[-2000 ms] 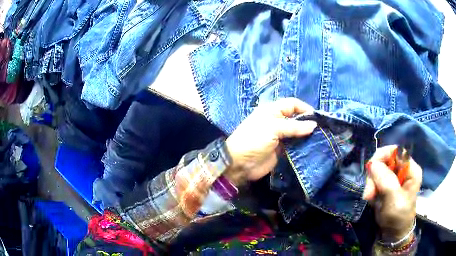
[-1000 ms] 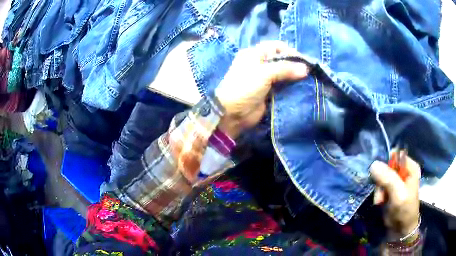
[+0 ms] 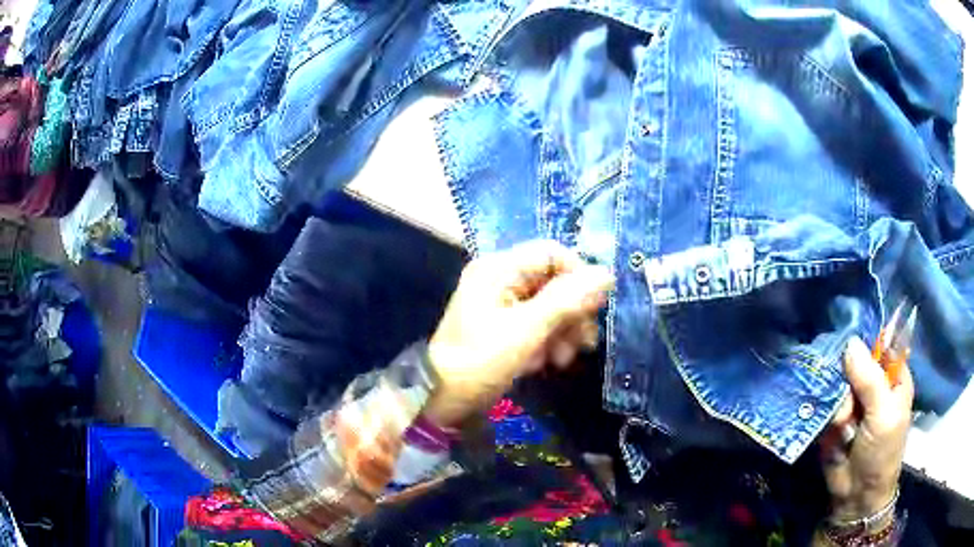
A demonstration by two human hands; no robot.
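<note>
A blue denim garment (image 3: 790, 139) with a button front lies over the white table edge and hangs towards my lap. Its open cuff (image 3: 748, 363) shows a dark inner side and round metal buttons. My right hand (image 3: 878, 422) holds small orange-handled snips (image 3: 895, 347), blades pointing up, beside the cuff's right side; whether the fingers also grip the cloth is unclear. My left hand (image 3: 523, 321) is blurred, left of the button placket, with fingers curled near the cloth. I cannot tell whether it holds anything.
More denim garments (image 3: 246, 96) are piled at the upper left. The white table (image 3: 411, 171) shows between the pile and the garment. Dark folded cloth (image 3: 320, 310) and blue bins (image 3: 144, 481) are below left. A floral cloth (image 3: 534, 502) covers my lap.
My left hand has let go of the cuff edge and moved left and down. The cuff now lies folded open with its buttons showing. The snips' blades now show more clearly.
</note>
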